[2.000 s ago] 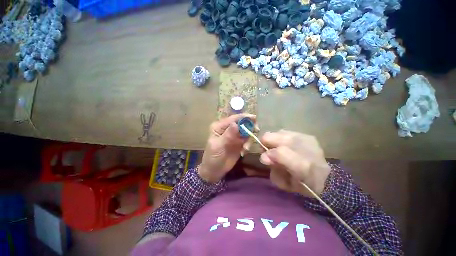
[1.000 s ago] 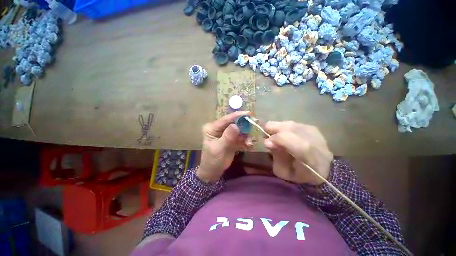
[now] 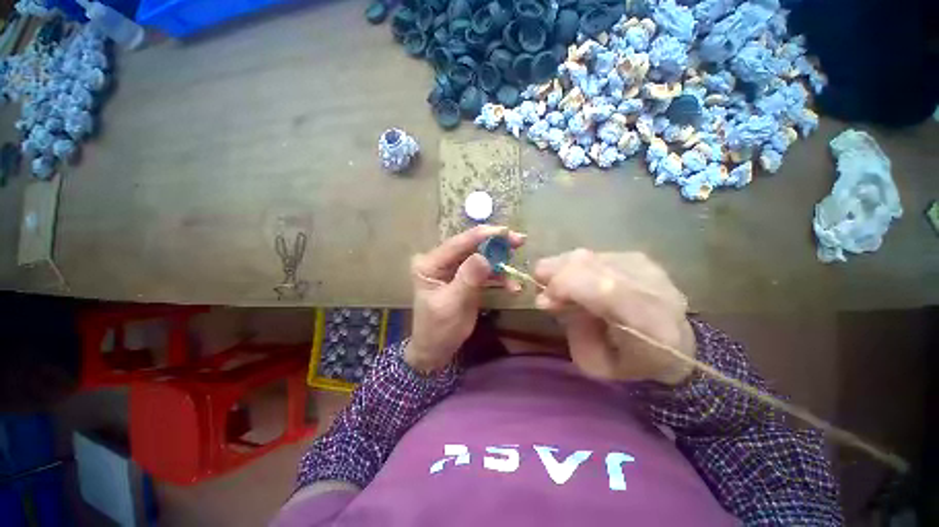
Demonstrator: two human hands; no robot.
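Observation:
My left hand (image 3: 445,299) holds a small dark grey-green cup (image 3: 496,250) between thumb and fingers, its opening showing, near the table's front edge. My right hand (image 3: 618,314) grips a long thin tan stick (image 3: 741,386). The stick's pale tip touches or lies right at the cup's rim. The stick's far end reaches down to the right over my sleeve and is slightly blurred. A small white disc (image 3: 479,206) lies on a stained tan cardboard pad (image 3: 479,170) just beyond my left hand.
A glued assembly (image 3: 396,150) stands left of the pad. Heaps of dark cups (image 3: 494,46) and pale ruffled pieces (image 3: 659,93) lie beyond. Crumpled white plastic (image 3: 858,196) is right. Pliers or snips (image 3: 290,262) lie front left. Red stools (image 3: 206,412) and a yellow-rimmed tray (image 3: 350,348) are below.
The stick tip has moved from inside the cup to its near rim, and the stick's far end has swung right and upward. The view has shifted slightly.

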